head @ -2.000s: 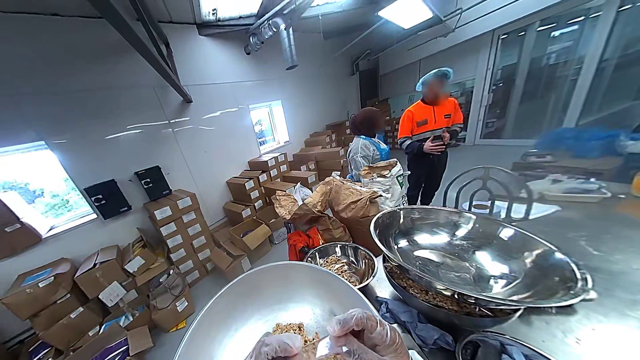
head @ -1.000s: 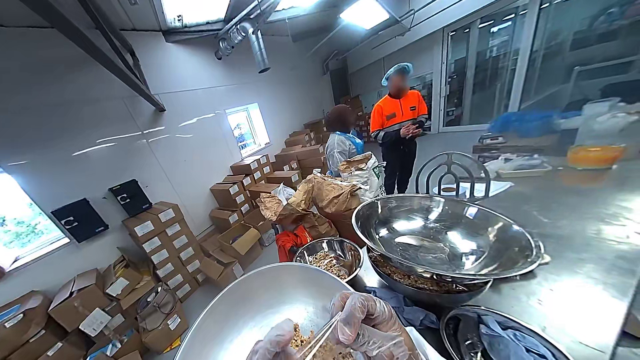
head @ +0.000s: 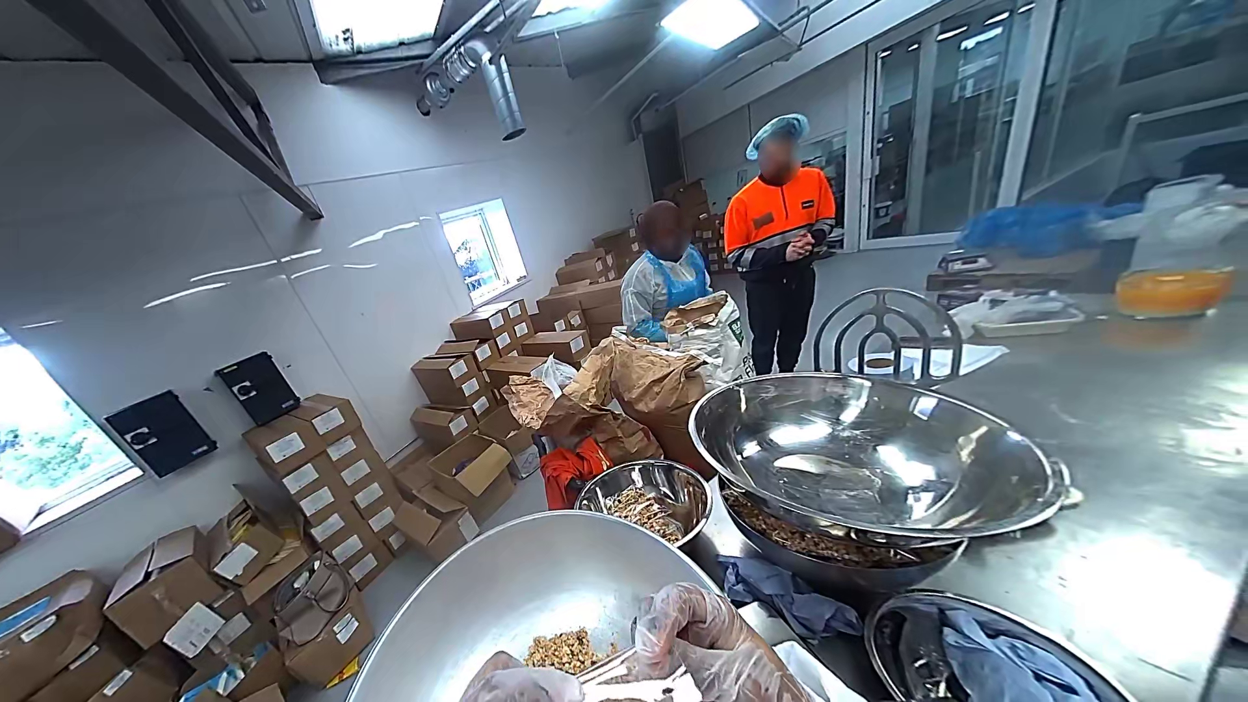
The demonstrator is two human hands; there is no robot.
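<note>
My right hand (head: 707,648), in a clear plastic glove, is closed around thin pale sticks (head: 619,668) at the near edge of a wide metal bowl (head: 526,556). My left hand (head: 522,681), gloved the same way, is beside it at the bottom edge, mostly cut off; what its fingers do is hidden. Between and behind the hands, a small heap of light brown granules (head: 565,651) lies in the bowl. A white piece, partly cut off by the frame, is under the sticks.
Right of the bowl are a small steel bowl (head: 697,483) of pale pieces, a large steel bowl (head: 868,453) over another filled one, and a basin with blue cloth (head: 1014,653). Paper sacks (head: 653,390) and cartons (head: 331,458) stand beyond. Two people (head: 668,273) (head: 780,234) are near the sacks.
The thin sticks, plain at my right hand one second ago, are now lower in view. The seated or low-standing person's head has turned. The view has shifted somewhat.
</note>
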